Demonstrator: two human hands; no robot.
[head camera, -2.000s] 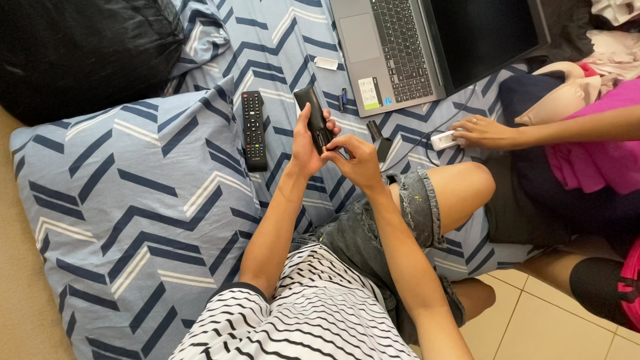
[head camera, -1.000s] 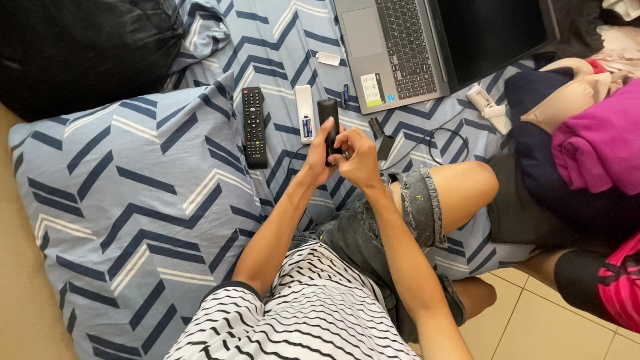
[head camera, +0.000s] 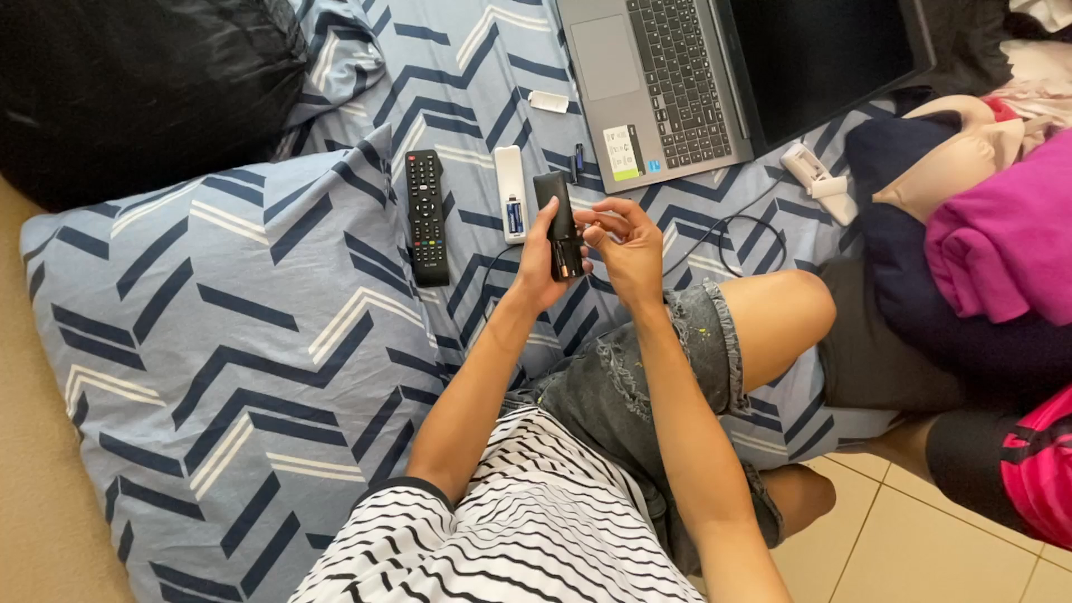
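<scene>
My left hand (head camera: 543, 266) is closed around a black remote control (head camera: 553, 209), its battery bay uncovered at the near end with a battery (head camera: 568, 270) showing. Just right of it is my right hand (head camera: 624, 243), thumb and fingertips bent together; whether they pinch something small cannot be seen. On the bed beside the held remote lies a white remote control (head camera: 509, 180), its open bay holding blue batteries (head camera: 514, 219). Farther left is another black remote control (head camera: 425, 218), buttons up. Loose blue batteries (head camera: 577, 162) and a small white cover (head camera: 548, 101) lie near the laptop.
An open laptop (head camera: 609, 59) stands at the upper right. A white plastic device (head camera: 816, 180) and a dark cable (head camera: 783, 239) are near folded clothes (head camera: 1005, 243). At left are a patterned pillow (head camera: 251, 352) and a black bag-like item (head camera: 142, 92). Another person's leg (head camera: 963, 461) shows at right.
The other person's hand that held the white device at two seconds ago has gone from view. The white remote has appeared on the bed. My right hand has drawn slightly away from the held remote.
</scene>
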